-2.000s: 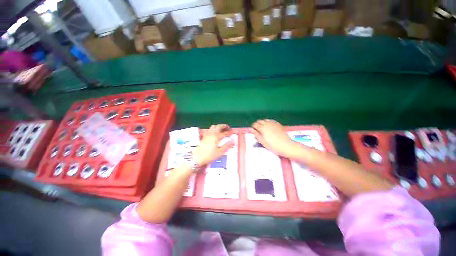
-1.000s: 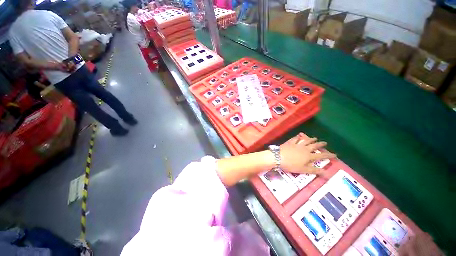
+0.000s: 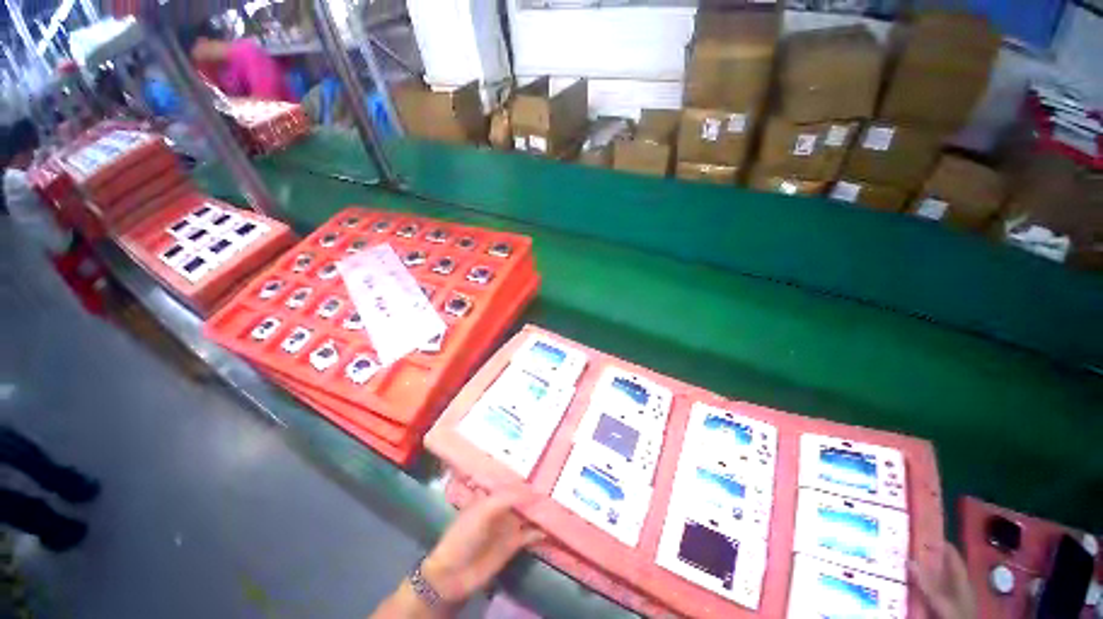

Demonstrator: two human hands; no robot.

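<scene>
A pink-red foam tray (image 3: 784, 423) lies in front of me with four columns of white screen units (image 3: 850, 532). Most windows are lit blue; a few are dark, one at the near end of the third column. Another pink-red layer shows under its front left edge. My left hand (image 3: 478, 544), with a metal band at the wrist, grips the tray's front left edge, its fingertips partly hidden there. My right hand (image 3: 946, 586) is blurred and cut off by the bottom of the picture; it holds the tray's right edge beside the fourth column.
Left stands a red stack of pocketed trays (image 3: 484, 345) with watch-like modules and a paper label sheet (image 3: 390, 302). Farther left are more red trays (image 3: 200, 290). A black phone (image 3: 1064, 586) lies on another tray at the right. Cartons (image 3: 816, 103) stand behind the green bench (image 3: 629, 278).
The view has swung back right from the aisle. My left hand has left the units at the tray's far left and is now at its front edge; my right hand is at the right edge.
</scene>
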